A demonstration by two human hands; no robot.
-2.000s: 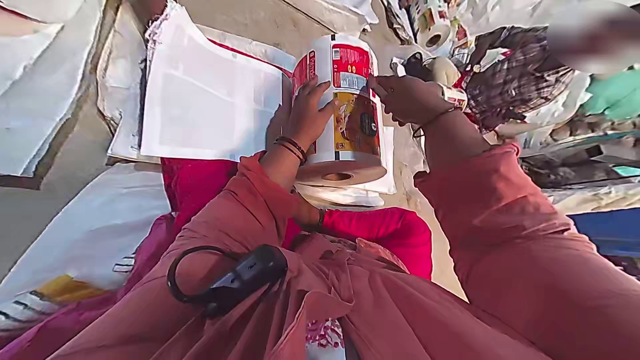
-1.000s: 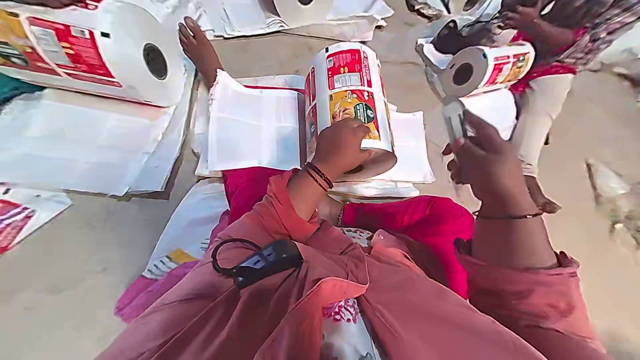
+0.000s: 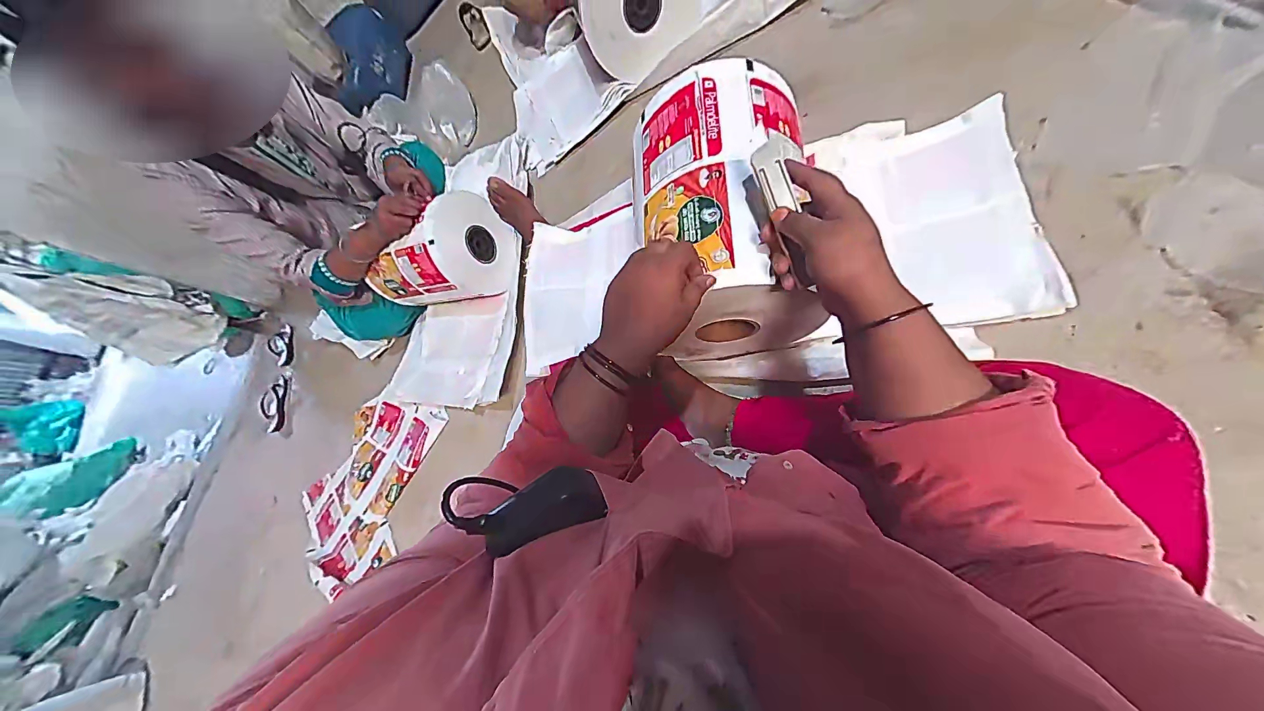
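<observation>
A large roll of printed packaging film [image 3: 681, 148], white with red and yellow print, lies before me, its cardboard core facing my lap. My left hand [image 3: 657, 296] rests on the lower left of the roll, fingers curled; whether they pinch the film cannot be told. In my right hand [image 3: 834, 232] is a pale, flat handheld tool [image 3: 775, 178], perhaps a cutter, held against the roll's right side. White sheets [image 3: 948, 217] are spread under and beside the roll.
At the left a co-worker [image 3: 296, 188] sits with both hands at a smaller printed roll [image 3: 454, 252]. Another roll [image 3: 617, 39] lies at the top. A strip of printed film [image 3: 370, 494] and sandals [image 3: 276, 380] are on the ground, with plastic bags [image 3: 89, 474] at the far left.
The view has swung strongly to the left. My right hand, apart from the roll with the tool a second ago, is now at its right side. My left hand stays at the roll.
</observation>
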